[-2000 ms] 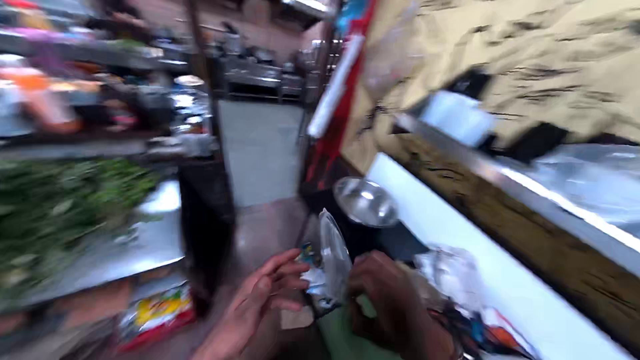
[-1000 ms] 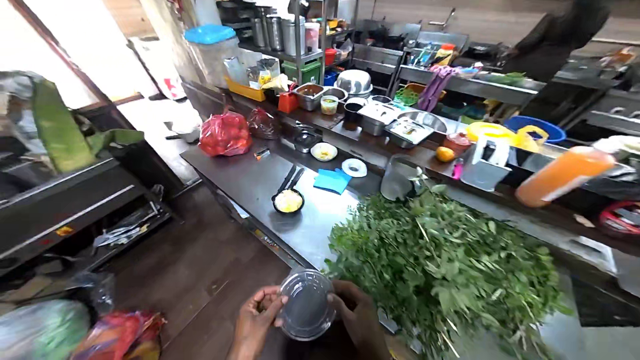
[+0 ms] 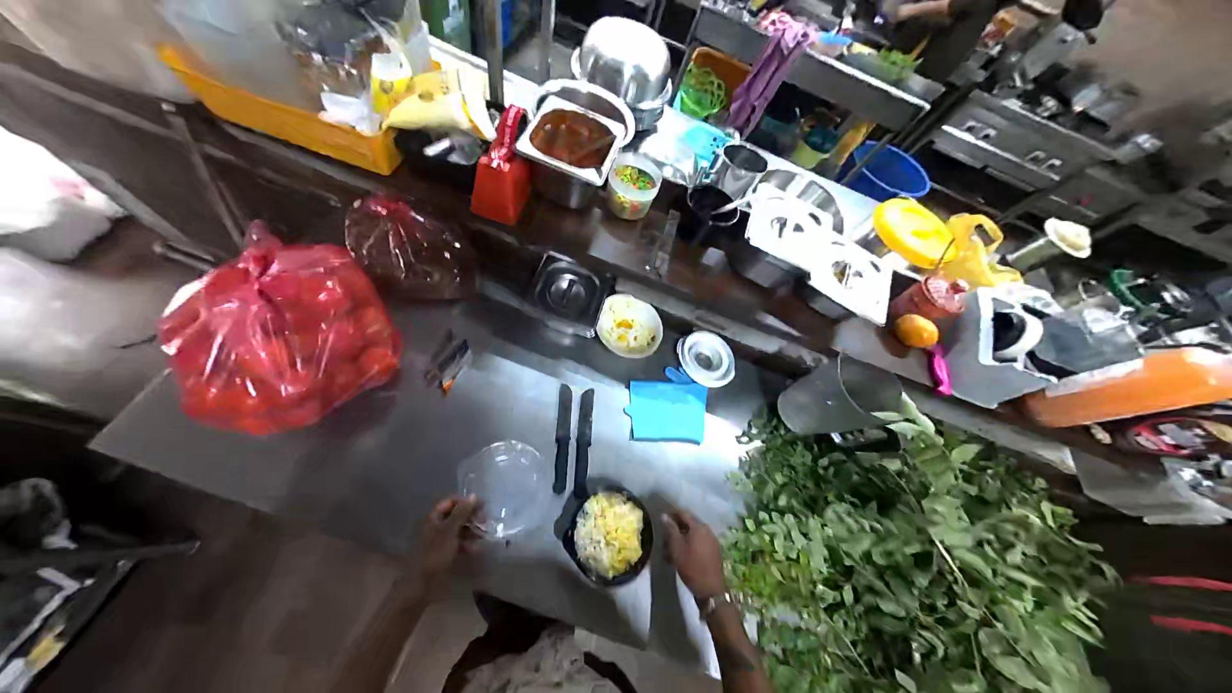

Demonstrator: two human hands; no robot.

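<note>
My left hand (image 3: pixel 450 532) has its fingers closed on the near-left rim of a clear round plastic lid (image 3: pixel 503 488), low over the steel table. Right of the lid is a black round bowl (image 3: pixel 609 535) of chopped yellow and white food. Close to the bowl's right side is my right hand (image 3: pixel 689 551), fingers partly curled, with nothing seen in it. Behind the bowl, two black-handled knives (image 3: pixel 572 439) lie side by side. A blue cloth or glove (image 3: pixel 666 411) rests to their right, below a small white bowl (image 3: pixel 706 359).
A red bag of round produce (image 3: pixel 279 332) sits at the table's left. Leafy green stems (image 3: pixel 914 558) cover the right. Along the back shelf stand a steel pan of red sauce (image 3: pixel 575 138), an orange bottle (image 3: pixel 1136 385) and several containers. Part of another person shows at the top right.
The view has swung and come nearer the table. The lid was between both hands one second ago; now only my left hand has it, and my right hand is beside the black bowl.
</note>
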